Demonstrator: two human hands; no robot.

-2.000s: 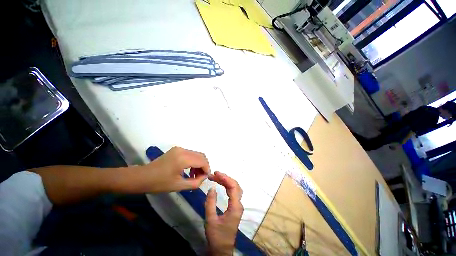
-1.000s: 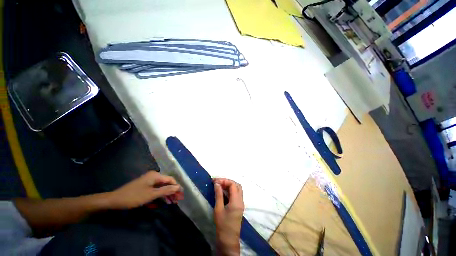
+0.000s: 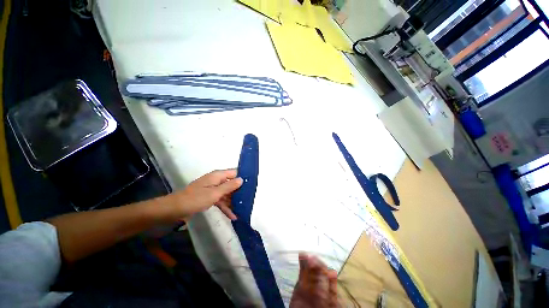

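Observation:
My left hand [image 3: 212, 191] holds a long navy fabric band [image 3: 249, 165] by its edge, thumb on the navy face. The band's rounded end points away from me, and the band bends below my fingers and runs down toward the lower edge. Tiny pale specks show on it. My right hand [image 3: 315, 283] is blurred at the bottom edge, to the right of the band and apart from it; its fingers point up and I cannot tell whether it holds anything small. No needle can be made out.
A fanned stack of pale bands [image 3: 198, 92] lies at the far left. Navy bands [image 3: 365, 183], one looped, lie right. A clear bag [image 3: 380, 245] and yellow strip [image 3: 402, 258] lie along another band. Yellow sheets [image 3: 307, 53] are at the far edge. A black lidded bin [image 3: 63, 123] stands left.
The band that lay along the near table edge is now raised and turned in my left hand. My right hand has left the band and moved right and down.

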